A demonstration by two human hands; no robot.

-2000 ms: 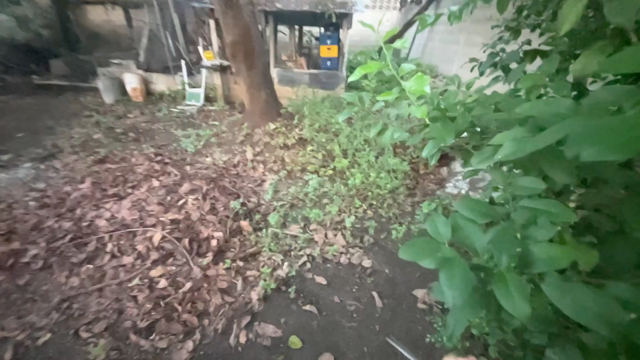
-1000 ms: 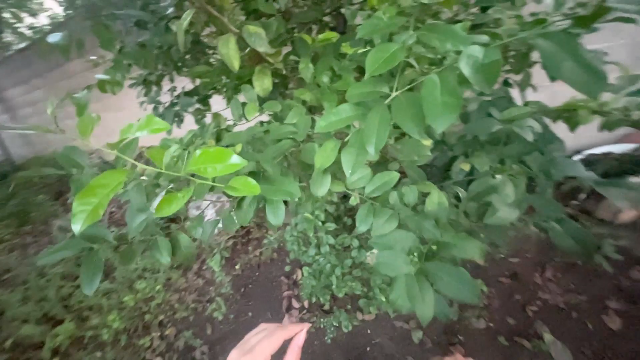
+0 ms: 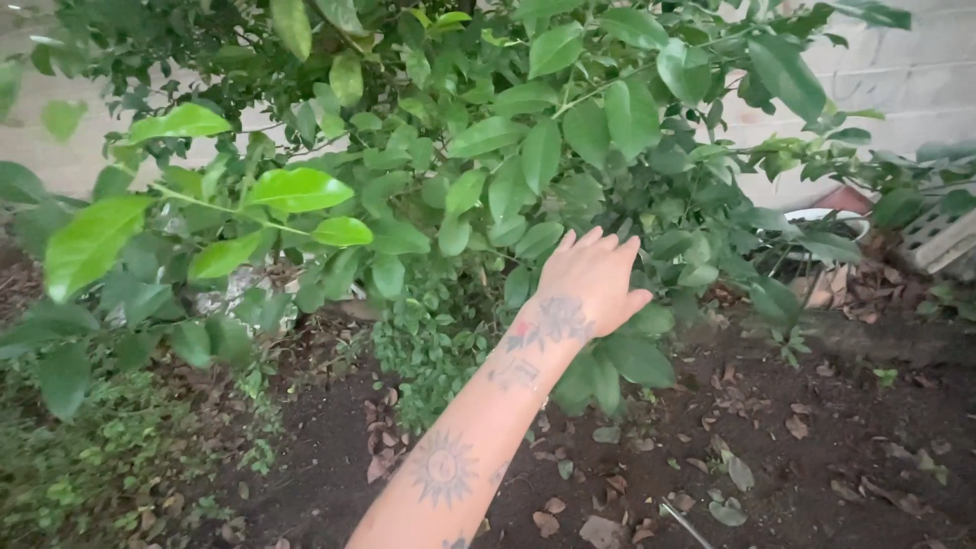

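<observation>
My left hand (image 3: 591, 278) reaches forward into a leafy green shrub (image 3: 488, 137), back of the hand up. Its fingers lie fairly close together and the thumb stands apart to the right. Leaves are around and just beyond the fingertips; whether they touch is hard to tell, and nothing is seen held. Below the thumb hangs a cluster of broad leaves (image 3: 637, 358). A bright green sprig (image 3: 297, 191) sticks out at the left. My right hand is out of the frame.
Behind the shrub runs a pale block wall (image 3: 907, 84). A white-rimmed container (image 3: 835, 217) and a perforated pale object (image 3: 945, 232) are at the right. Dry leaves lie on dark soil (image 3: 724, 427), with a thin rod (image 3: 686, 524) near the bottom. Low weeds (image 3: 84, 457) grow at the left.
The view has swung from the leaf-strewn yard to the shrub. My left hand, at the bottom edge a second ago, has moved up and right, among the leaves.
</observation>
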